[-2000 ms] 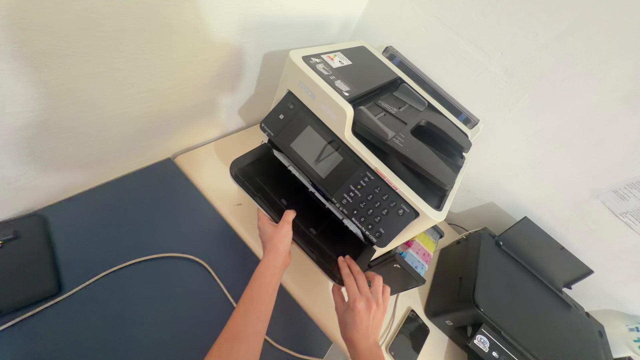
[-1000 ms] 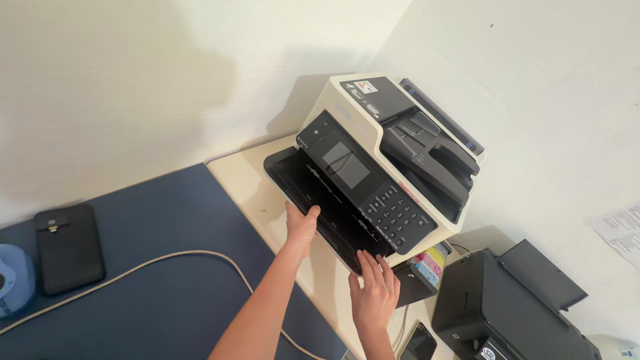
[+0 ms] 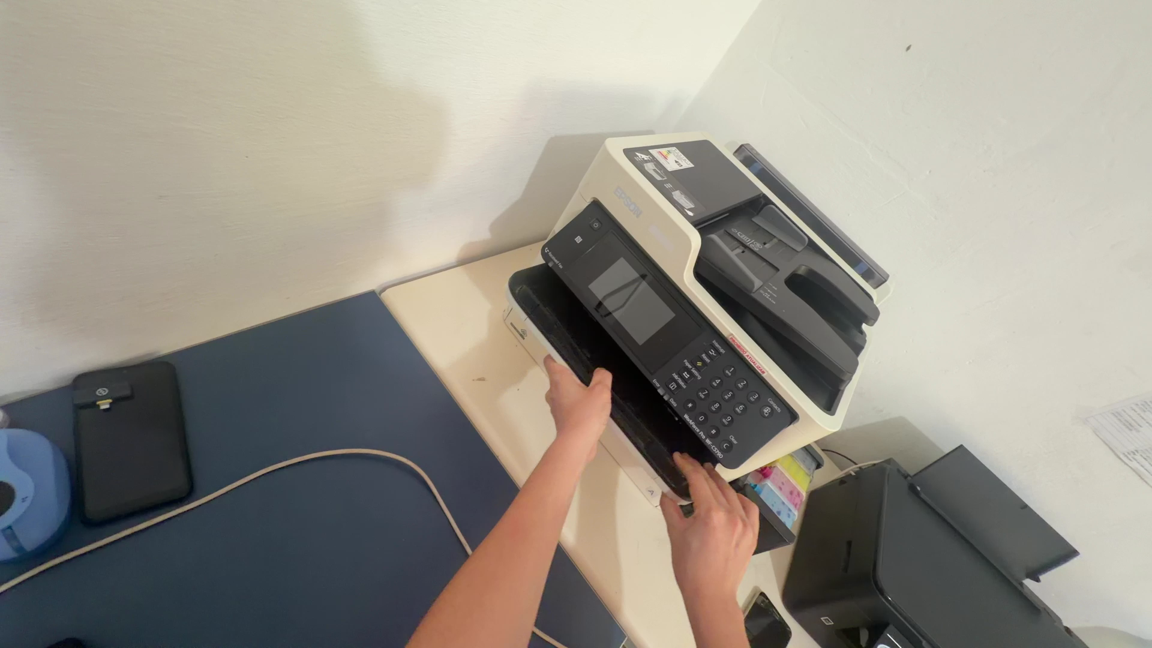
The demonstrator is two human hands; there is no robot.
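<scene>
A white and black Epson multifunction printer (image 3: 720, 270) stands askew in view on a cream tabletop, its dark control panel (image 3: 666, 333) facing me. Below the panel, a black paper tray (image 3: 558, 310) with a pale front sits at the printer's front. My left hand (image 3: 579, 405) grips the middle of the tray's front edge, thumb over the rim. My right hand (image 3: 713, 526) holds the tray's right end, its fingers over the edge. Colored ink cartridges (image 3: 783, 490) show beside the printer's lower right corner.
A second, black printer (image 3: 918, 549) stands at the lower right, with a smartphone (image 3: 765, 623) near it. On the blue tabletop (image 3: 297, 396) lie a black case-like item (image 3: 132, 441), a blue round object (image 3: 31, 495) and a pale cable (image 3: 342, 452). Walls rise behind.
The tray's pale front now shows below its black rim, where earlier only the black part was seen. Both hands remain on the tray. The view has shifted.
</scene>
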